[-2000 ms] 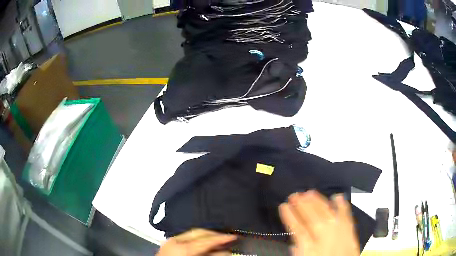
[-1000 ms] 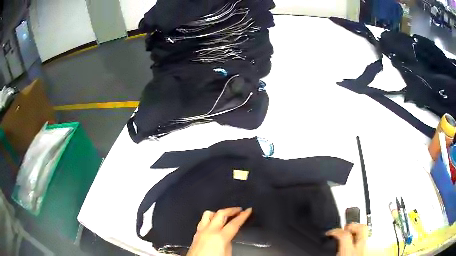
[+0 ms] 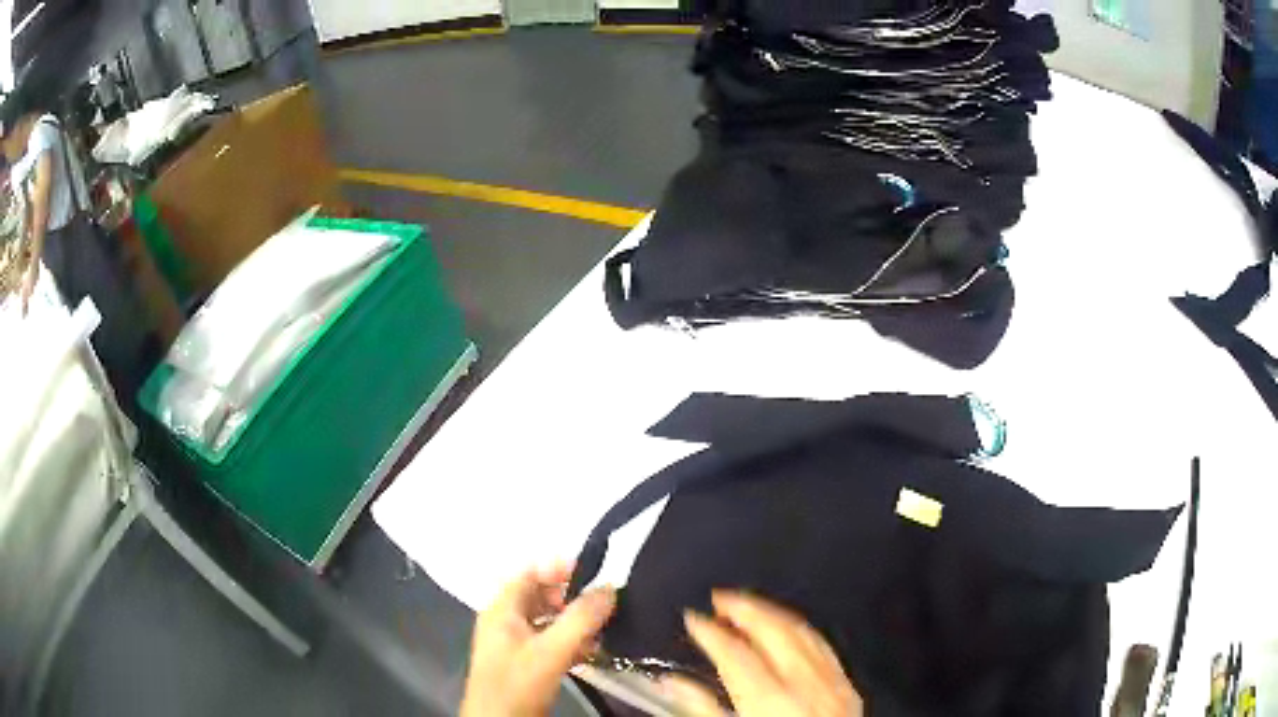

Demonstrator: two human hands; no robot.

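Note:
A black bag (image 3: 869,602) lies flat in front of me, with a cream-yellow sticker (image 3: 919,506) on it. A wide strap (image 3: 785,420) runs along its top, with a pale-blue ring (image 3: 987,427) at its end. Part of a pale zipper line shows at the near left edge. My left hand (image 3: 537,644) pinches the bag's left corner between thumb and fingers. My right hand (image 3: 775,661) lies over the near left part of the bag, fingers apart, its lower part cut off by the frame edge.
Stacked black bags (image 3: 841,210) stand behind on the white table (image 3: 561,378). A black stick (image 3: 1186,588), a dark block (image 3: 1135,682) and small tools lie at right. A green bin (image 3: 351,392) with plastic-wrapped contents stands on the floor at left. A person (image 3: 63,196) is at far left.
The view has turned left. My left hand has moved from the bag's middle to its left corner. My right hand has moved from the right edge to the near left part.

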